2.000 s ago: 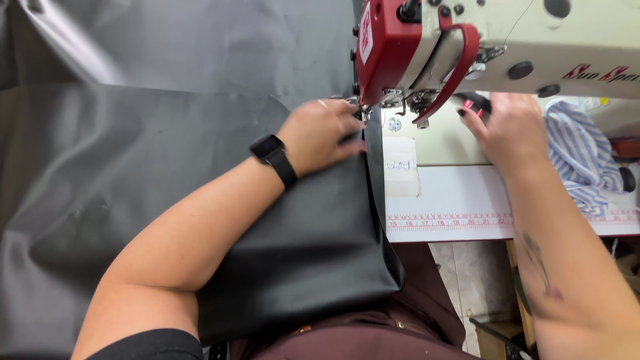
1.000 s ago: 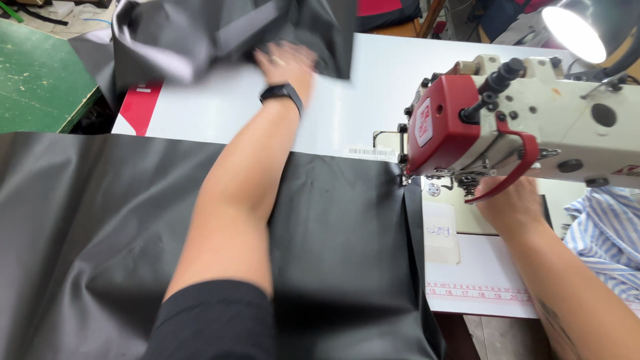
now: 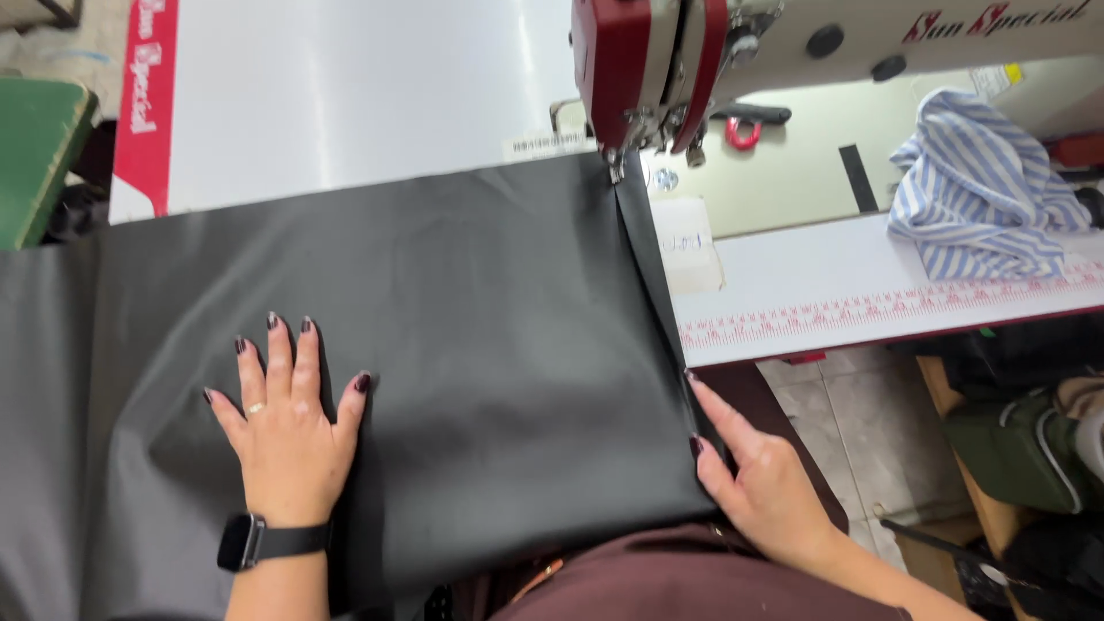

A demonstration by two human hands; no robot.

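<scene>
A wide sheet of black coated fabric (image 3: pixel 483 345) spreads over the sewing table and down over its front edge. Its top right corner lies at the presser foot (image 3: pixel 615 166) of a red and cream industrial sewing machine (image 3: pixel 819 43). Along the right side the fabric is folded over in a narrow strip. My left hand (image 3: pixel 293 423), with a black watch at the wrist, rests flat on the sheet with fingers spread. At the fabric's right edge, near the table's front, my right hand (image 3: pixel 759 483) has thumb and forefinger against the fold; whether it pinches the fabric is partly hidden.
A striped blue and white cloth (image 3: pixel 975 190) lies on the right of the table, behind a printed red ruler scale (image 3: pixel 862 306). A black-handled tool with a red ring (image 3: pixel 743 131) is beside the machine head. A green table (image 3: pixel 39 155) stands at far left.
My left hand has come back from the bundled fabric at the rear onto the near sheet. My right hand has moved from beside the machine head to the fabric's front right edge. The view has shifted.
</scene>
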